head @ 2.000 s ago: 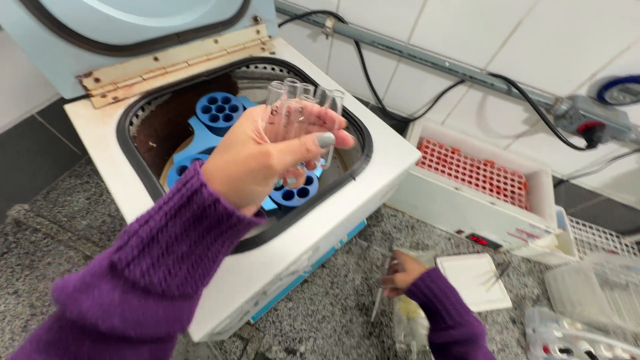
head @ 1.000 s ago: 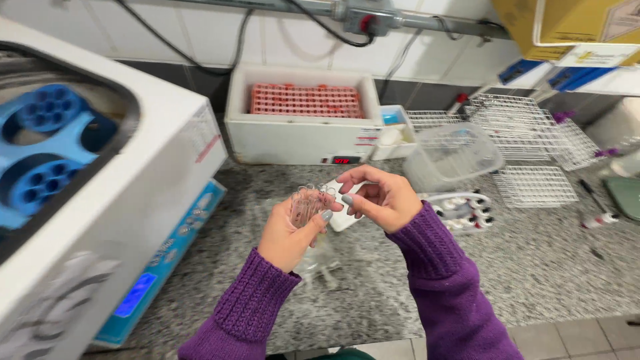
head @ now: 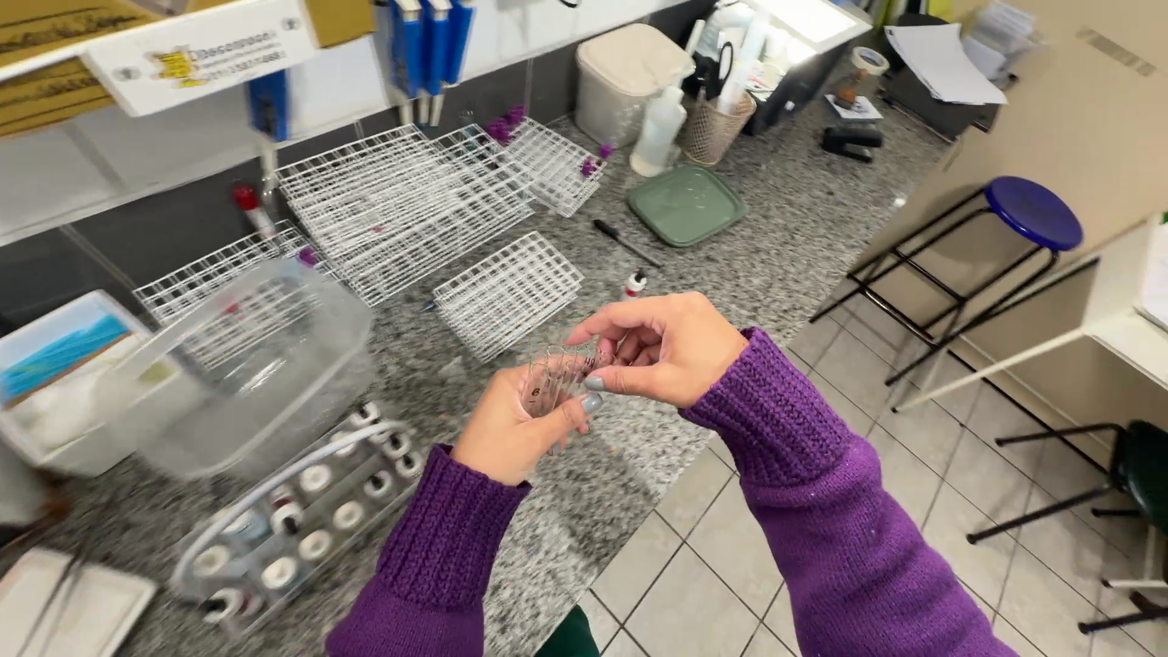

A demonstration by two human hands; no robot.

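My left hand [head: 516, 424] is closed around several clear glass test tubes [head: 550, 379], with handwritten marks on some. From the right, my right hand [head: 662, 351] reaches to the tubes' far side, its thumb and fingers at their ends; whether it grips one is hard to tell. Both hands are above the front edge of the granite counter. Just beyond them lie a small white wire rack [head: 508, 294] and a small bottle with a red label [head: 635, 284].
Larger wire racks [head: 401, 210] stand along the wall. A clear plastic bin [head: 246, 365] and a carrier of reagent bottles [head: 310, 511] are at left. Further back are a green lid [head: 687, 205], a black pen [head: 627, 243] and a wash bottle [head: 658, 132]. A blue stool [head: 1034, 213] stands at right.
My left hand has carried the tubes from over the open centrifuge to the counter's front edge. My right hand has come up from the counter to the tubes. The view has swung right.
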